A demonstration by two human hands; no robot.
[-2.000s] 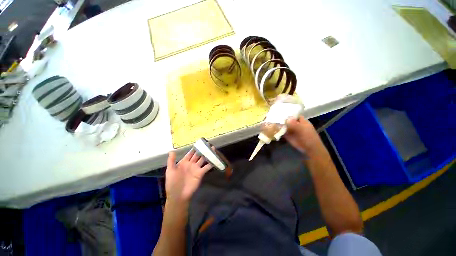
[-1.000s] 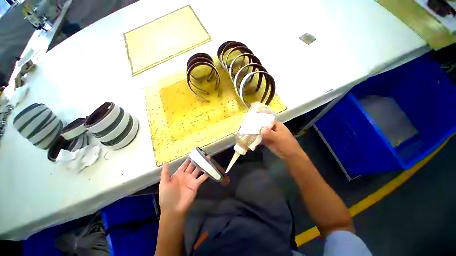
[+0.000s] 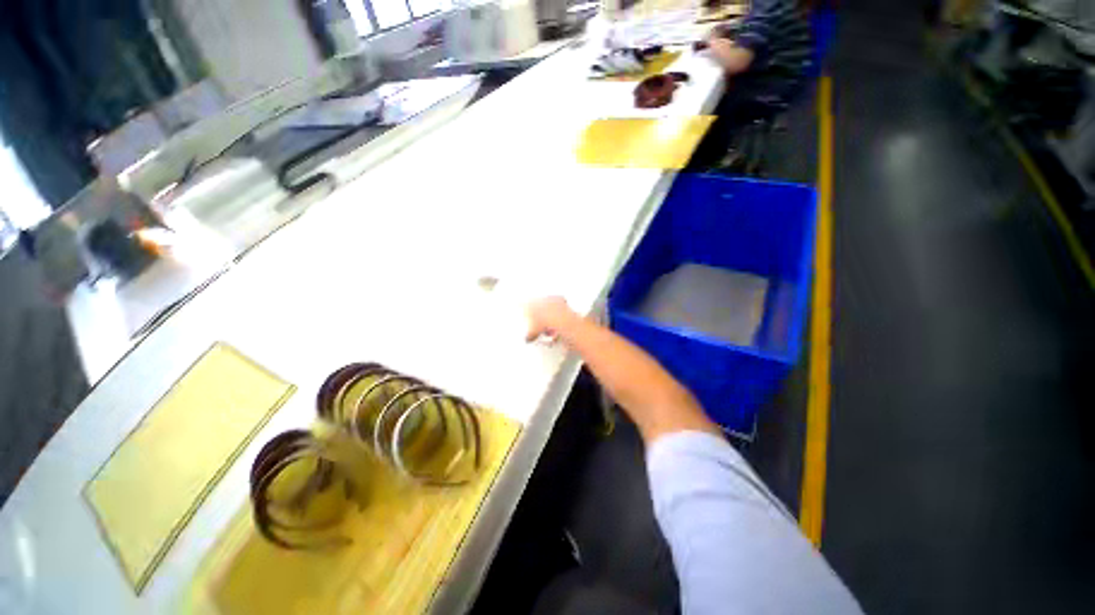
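My right hand (image 3: pixel 552 321) is stretched out over the white table (image 3: pixel 408 264), near its front edge. It is small and blurred; I cannot tell whether it holds anything, and the glue bottle cannot be made out against the white surface. My left hand is out of the picture. Open curved bands (image 3: pixel 402 421) stand on edge in a row on the stained yellow board (image 3: pixel 396 541). A smaller group of curved bands (image 3: pixel 294 493) stands beside them at the left.
A paler yellow board (image 3: pixel 180 463) lies farther left. A small tag (image 3: pixel 488 284) lies beyond my hand. A blue bin (image 3: pixel 720 312) with pale contents stands right of the table edge. A person (image 3: pixel 769 54) sits at the far end, near another yellow board (image 3: pixel 645 142) and dark red pieces (image 3: pixel 658 89).
The view has swung right along the table. My right arm has reached out over the tabletop. My left hand, the held band and the striped stacks have left the picture.
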